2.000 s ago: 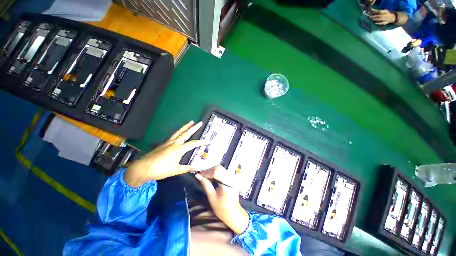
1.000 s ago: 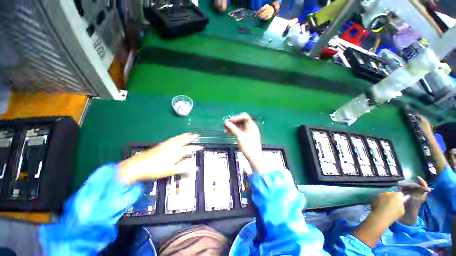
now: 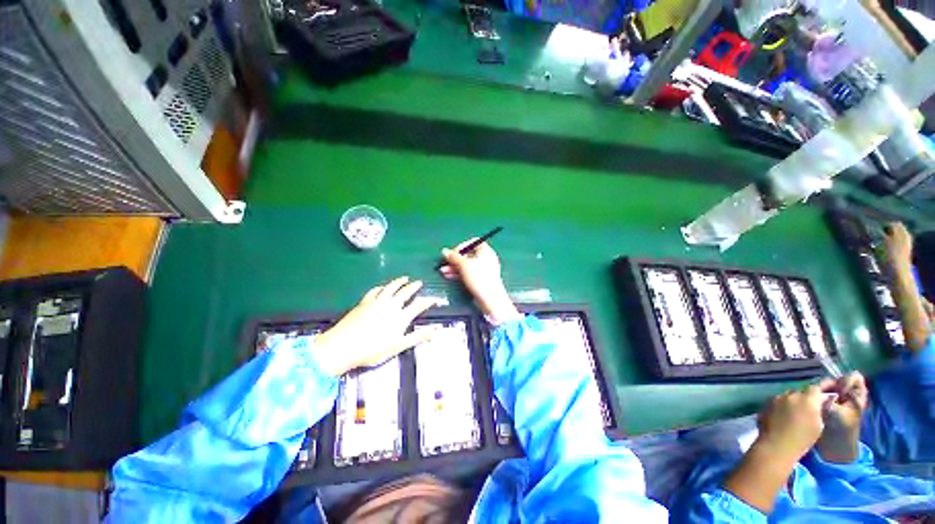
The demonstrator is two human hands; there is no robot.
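Note:
The black foam tray (image 3: 410,466) lies in front of me with open phone units (image 3: 448,394) in its slots. My left hand (image 3: 377,325) is over the tray's upper part, palm down with fingers apart, holding nothing visible. My right hand (image 3: 476,274) is just beyond the tray's far edge, closed on the dark tweezers (image 3: 480,242). Their shaft points up and right; the tip end is not clear. My right sleeve hides part of the right-hand slots. A clear cup (image 3: 364,227) of whitish bits stands on the green mat beyond my left hand.
Another tray of phone units (image 3: 656,363) lies at right, beside a neighbour's hands (image 3: 810,415). A dark tray (image 3: 77,307) is at left. A grey perforated cabinet (image 3: 133,113) stands upper left, a plastic-wrapped post (image 3: 800,169) upper right. Another black tray (image 3: 343,41) lies across the bench.
The view has shifted slightly. My right hand now shows the tweezers in it and sits nearer the tray. My left hand has moved right across the tray.

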